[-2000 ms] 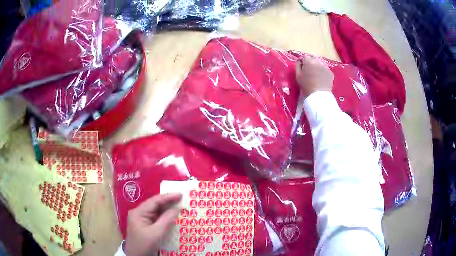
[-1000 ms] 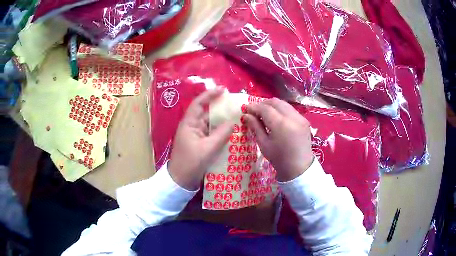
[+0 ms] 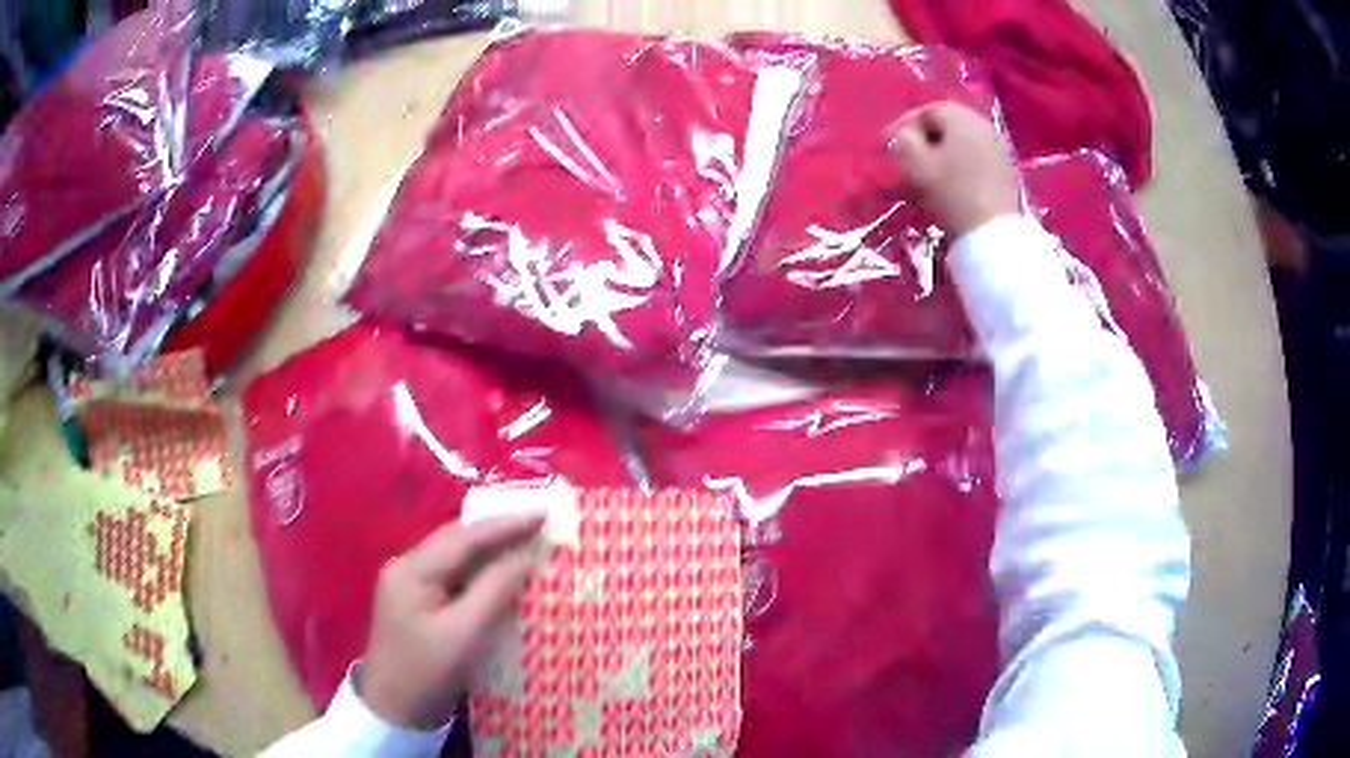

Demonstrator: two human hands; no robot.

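My left hand (image 3: 452, 615) is at the lower middle, closed on the left edge of a cream sticker sheet (image 3: 637, 615) with rows of red round stickers. My right hand (image 3: 955, 166) is over a bagged red garment (image 3: 859, 193) at the upper right, fingers curled with fingertips together; any sticker there is too small to tell. Another bagged garment (image 3: 578, 178) lies to its left, glossy and creased. Two more red packets lie nearer, one at the left (image 3: 333, 489) and one (image 3: 874, 578) partly behind the sheet.
A red tub (image 3: 281, 282) with bagged garments stands at the left. Yellow sticker sheets (image 3: 74, 555) lie below it. A loose red garment (image 3: 1066, 74) and another packet (image 3: 1110, 252) are at the right. Dark shiny plastic (image 3: 378, 18) lies at the far edge.
My right hand has left the sticker sheet and moved up and right over the upper right packet. My left hand still holds the sheet, now lower left. The camera view has shifted.
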